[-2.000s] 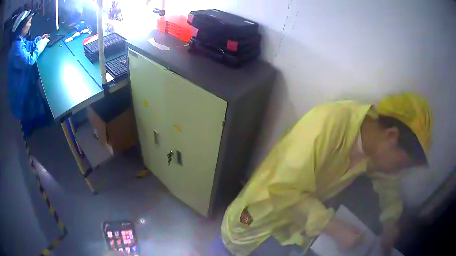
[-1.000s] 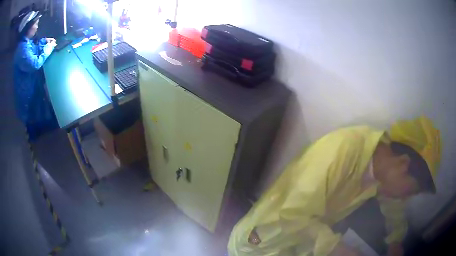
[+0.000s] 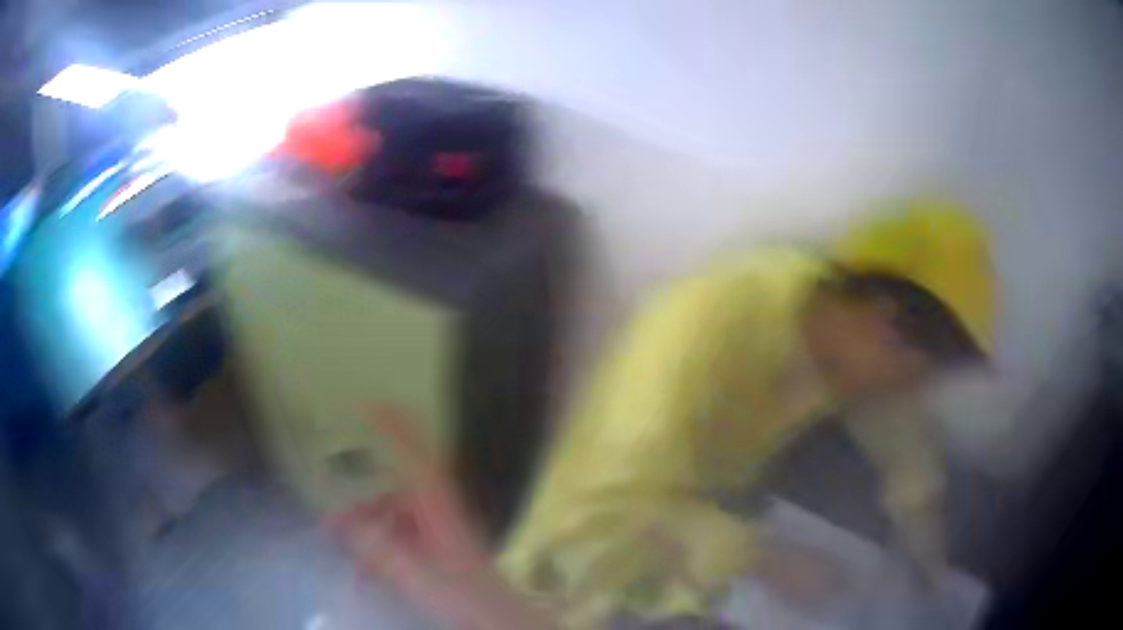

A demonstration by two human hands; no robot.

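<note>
The whole view is strongly blurred. A bare hand, which looks like my right hand (image 3: 400, 523), is raised at the lower middle in front of the pale green cupboard (image 3: 351, 357). One finger points up and left, apart from the others. No object shows in it. My left hand is not in view. White papers (image 3: 850, 554) lie on the dark bench at the lower right, under the arms of a person in a yellow smock and cap (image 3: 690, 382). That person bends over them. No phone is visible.
Black cases (image 3: 450, 142) and a red-orange bin (image 3: 330, 138) stand on the cupboard's top. A green-teal workbench (image 3: 92, 289) is at the left under bright light. A white wall is behind the person.
The view has swung and blurred, shifting the cupboard left and the person up and left. A hand has come into view. The phone seen two seconds ago had left view one second ago.
</note>
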